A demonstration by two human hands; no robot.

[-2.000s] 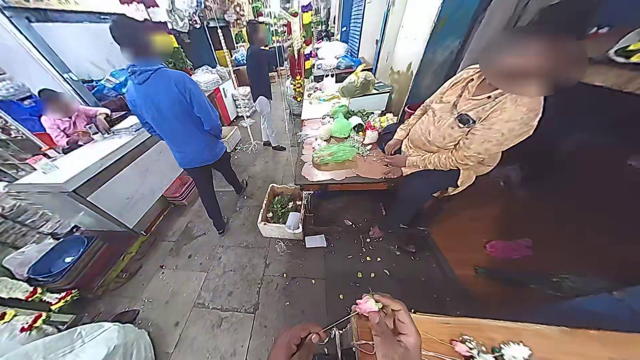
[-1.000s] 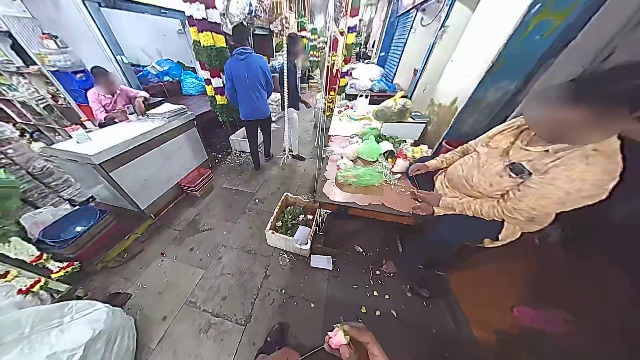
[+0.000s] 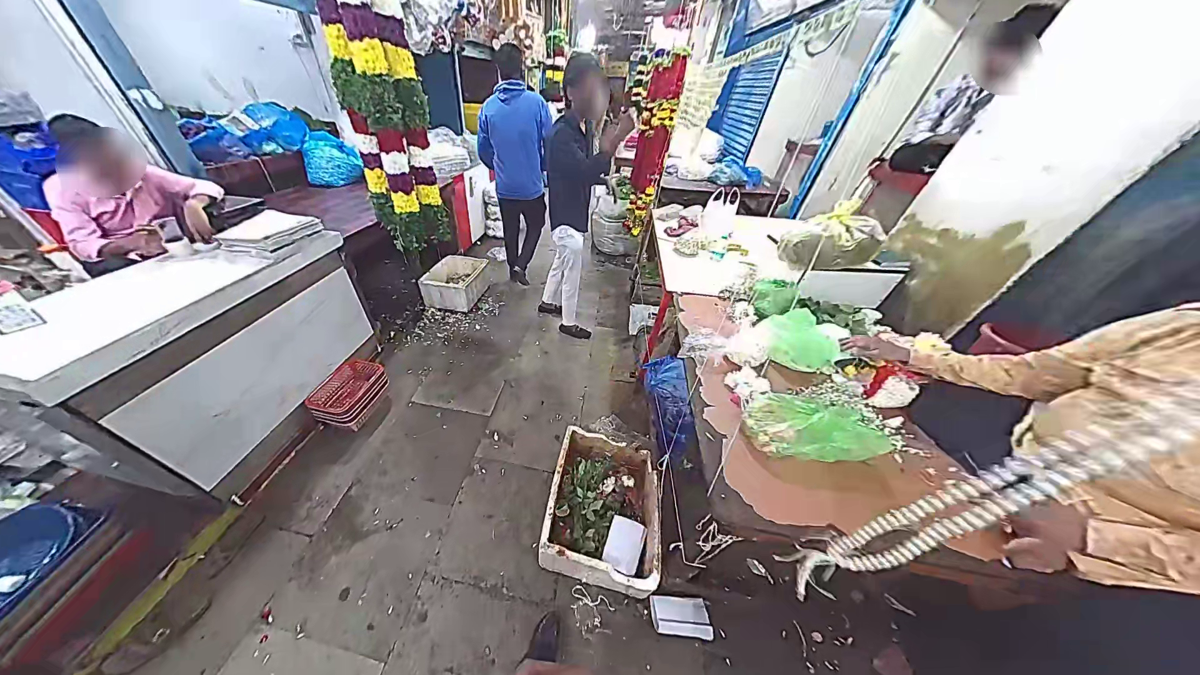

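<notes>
A sliver of skin at the bottom edge, seemingly my left hand point(image 3: 553, 667), lies just below a dark shoe point(image 3: 545, 639); its fingers and anything in them are cut off. My right hand is out of view, and no pink rose shows. A white foam box point(image 3: 553, 553) on the floor ahead holds green leaves point(image 3: 586, 506), small flowers and a white piece. A white string garland point(image 3: 984, 487) crosses the right side, blurred, in front of a table point(image 3: 797, 487) bearing green plastic bags point(image 3: 816, 431) and flowers.
A person in a tan top point(image 3: 1106, 375) reaches over the table from the right. Red baskets point(image 3: 347, 392) stand by a white counter point(image 3: 234, 375), with a person in pink point(image 3: 122, 211) behind it. Two people stand in the aisle; flower garlands point(image 3: 389, 122) hang beside it.
The hands and the pink rose, visible earlier, have dropped out of view apart from a sliver of skin. The view has swung up. A white garland now crosses the right side.
</notes>
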